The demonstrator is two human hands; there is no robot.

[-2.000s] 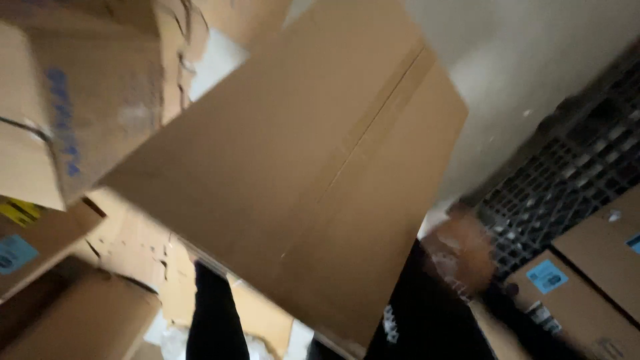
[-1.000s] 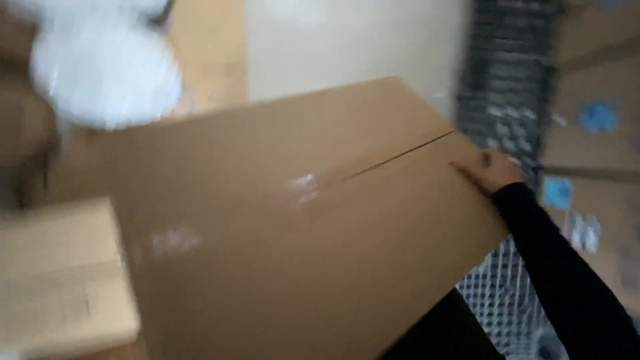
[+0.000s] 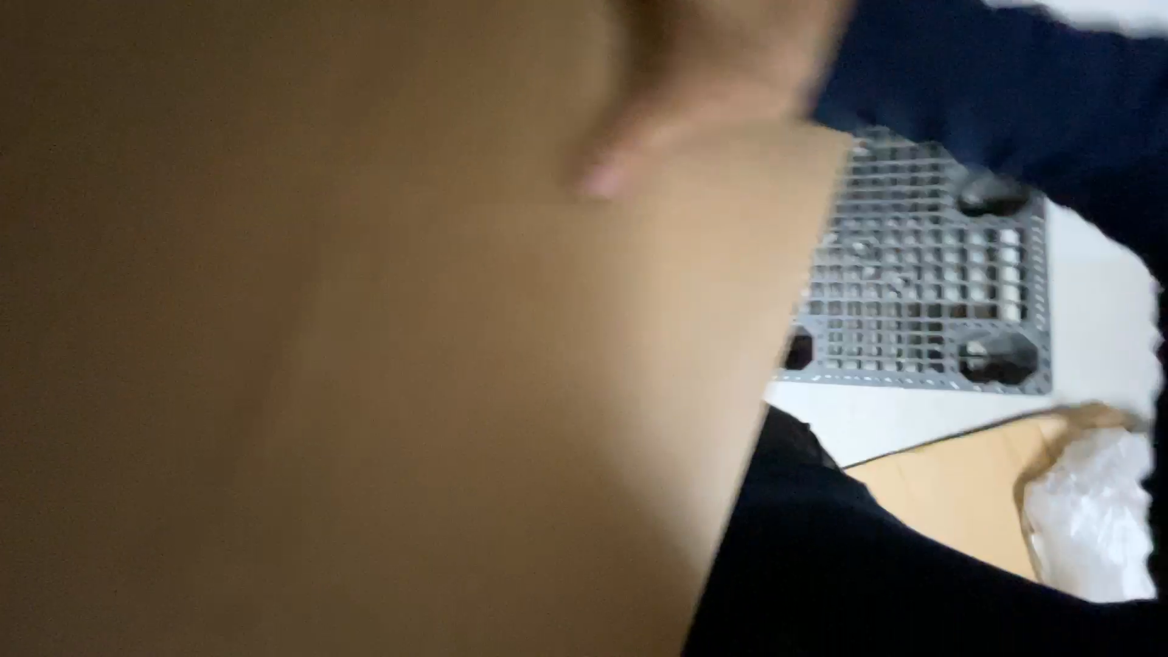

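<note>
A large cardboard box [image 3: 392,383] fills the left and middle of the head view, very close to the camera and blurred. My right hand [image 3: 721,82] lies on its surface near the top of the view, fingers pointing down and left, with a dark blue sleeve behind it. Motion blur hides whether the fingers grip an edge or only rest on the cardboard. My left hand does not show.
A grey plastic grid pallet [image 3: 922,274] lies on the pale floor [image 3: 876,420] right of the box. Clear plastic wrapping [image 3: 1090,516] sits on a light brown sheet [image 3: 958,488] at the lower right. My dark-clothed leg is beside the box.
The box now covers far more of the view and looks much closer. My right hand was at its right corner one second ago and now shows at the top. The view has swung strongly.
</note>
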